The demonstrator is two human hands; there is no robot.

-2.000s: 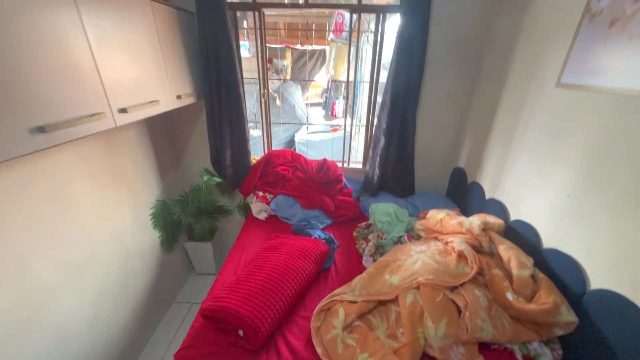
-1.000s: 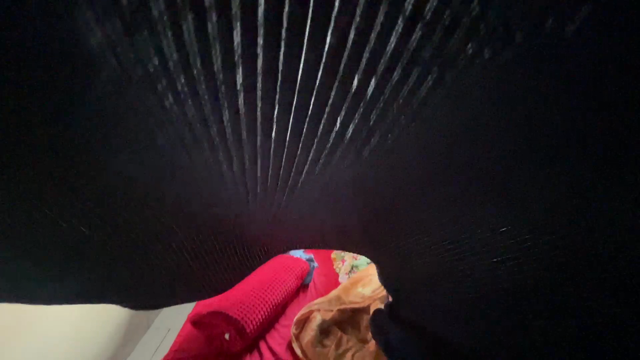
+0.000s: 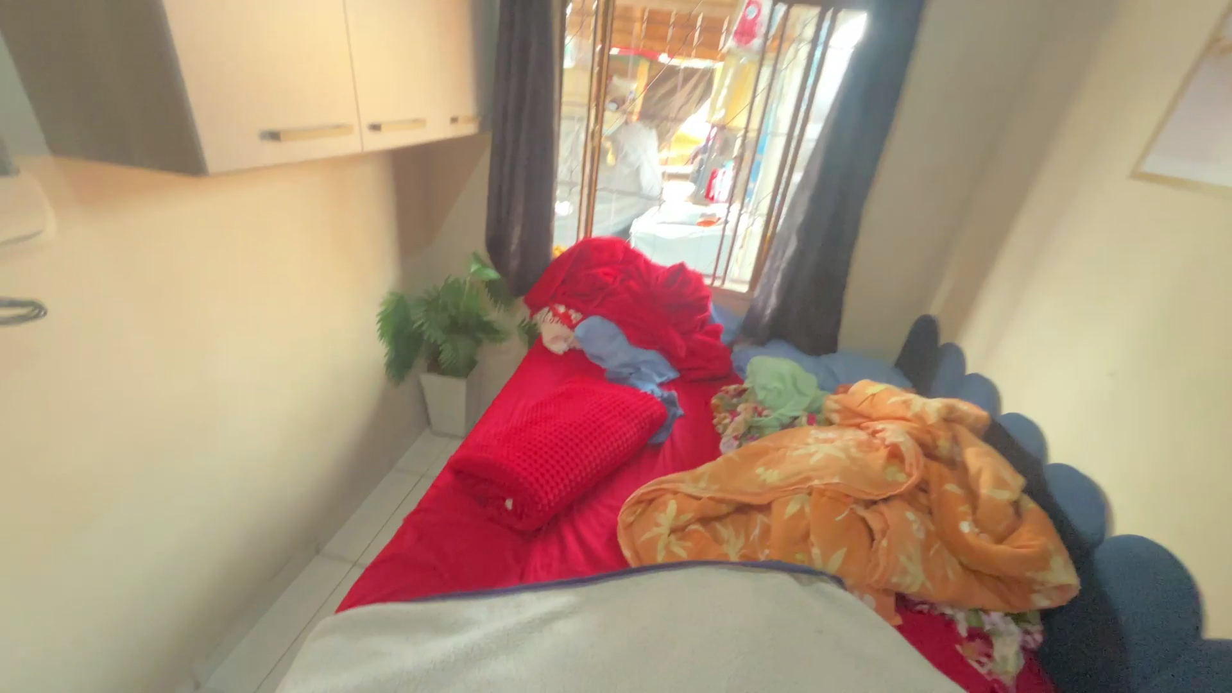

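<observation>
Neither of my hands is in view. A pale grey cloth with a dark blue edge [image 3: 626, 630] spans the bottom of the view, over the near part of the bed; what holds it cannot be seen. Beyond it, a folded red waffle-textured blanket [image 3: 568, 448] lies on the red bed sheet [image 3: 423, 553]. To its right is a crumpled orange blanket with a pale leaf pattern [image 3: 866, 491]. A light green cloth [image 3: 784, 387], a blue cloth [image 3: 626, 356] and a heaped red blanket [image 3: 640, 298] lie farther back.
A potted green plant [image 3: 448, 332] stands on the tiled floor left of the bed. Wall cabinets [image 3: 269, 77] hang above on the left. Dark curtains [image 3: 525, 144] flank a barred window [image 3: 693, 144]. A blue scalloped headboard [image 3: 1078, 500] runs along the right wall.
Dark ribbed fabric that covered most of the view one second ago is gone. The pale grey cloth now shows at the bottom. The view has shifted.
</observation>
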